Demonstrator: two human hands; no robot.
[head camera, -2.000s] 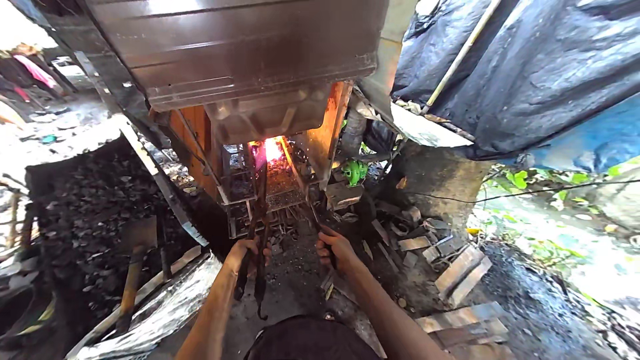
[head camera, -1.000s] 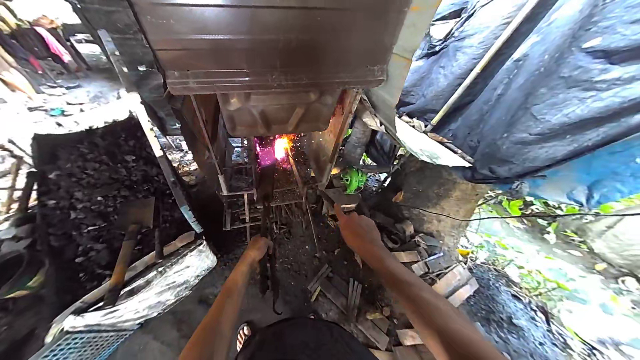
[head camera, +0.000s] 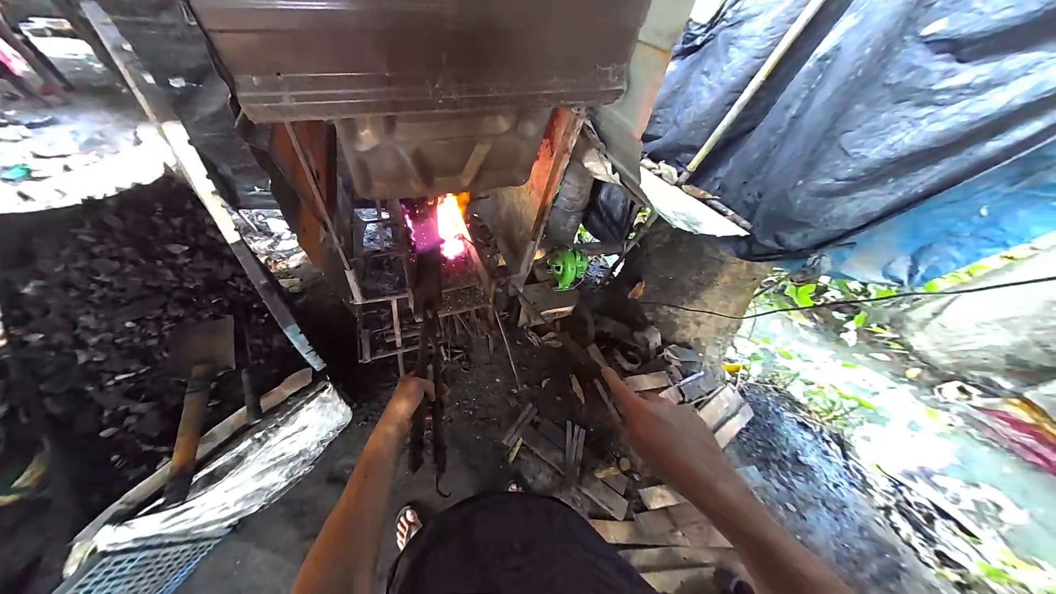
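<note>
My left hand (head camera: 412, 396) is closed around the dark metal tongs (head camera: 426, 355), whose far end reaches up to the glowing forge fire (head camera: 450, 227). The tongs' handles hang down past the hand, one ending in a small hook. My right hand (head camera: 634, 404), out to the right over the scrap wood, grips the end of a dark, long tool (head camera: 577, 351) that slants up and left toward the forge. Its exact kind is hard to tell. Purple and orange flame shows under the hood; what lies in it is hidden by glare.
A metal hood (head camera: 429, 62) hangs over the fire. A green blower (head camera: 568, 268) sits right of the forge. At left, a shovel (head camera: 191, 396) lies on a charcoal heap (head camera: 99, 305). Wood blocks (head camera: 676, 528) cover the ground at right, and a cable (head camera: 808, 312) crosses there.
My right hand has moved away to the right from beside the forge front, and its tool has swung out with it. My left hand stays on the tongs. Sparks seen earlier at the fire are fewer.
</note>
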